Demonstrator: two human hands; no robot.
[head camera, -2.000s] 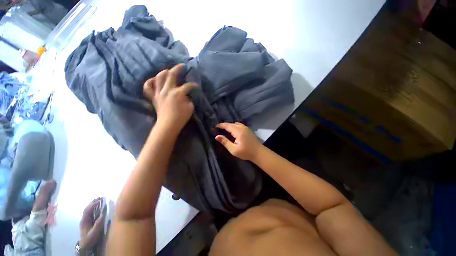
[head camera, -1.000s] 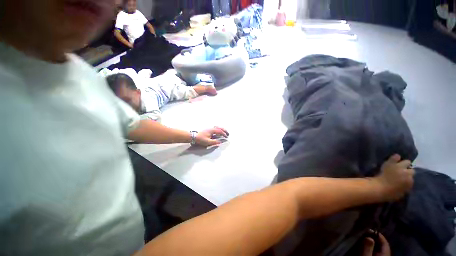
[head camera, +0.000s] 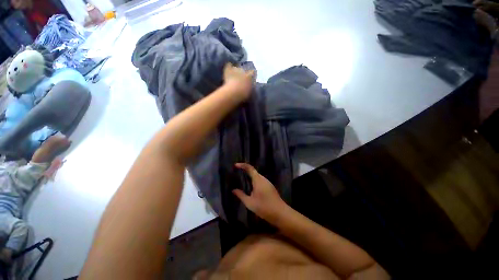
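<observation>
A heap of dark grey garments lies on the white table, with long parallel folds hanging over the near edge toward me. A bunched grey part lies to its right. My left hand is on top of the heap, its fingers curled into the cloth and partly hidden. My right hand is at the near folds, thumb and forefinger apart against the dark cloth. Its other fingers are hidden, and I cannot tell if it holds a small tool.
The white table curves away at right. A plush toy and a grey and light-blue cushion are at left, beside a small person's arm. More dark garments and a dark packet lie at upper right, near another person's hand.
The view swung left toward another person in a pale shirt, then back to the heap. My left hand, spread on the cloth two seconds ago, is now curled in it farther up and right.
</observation>
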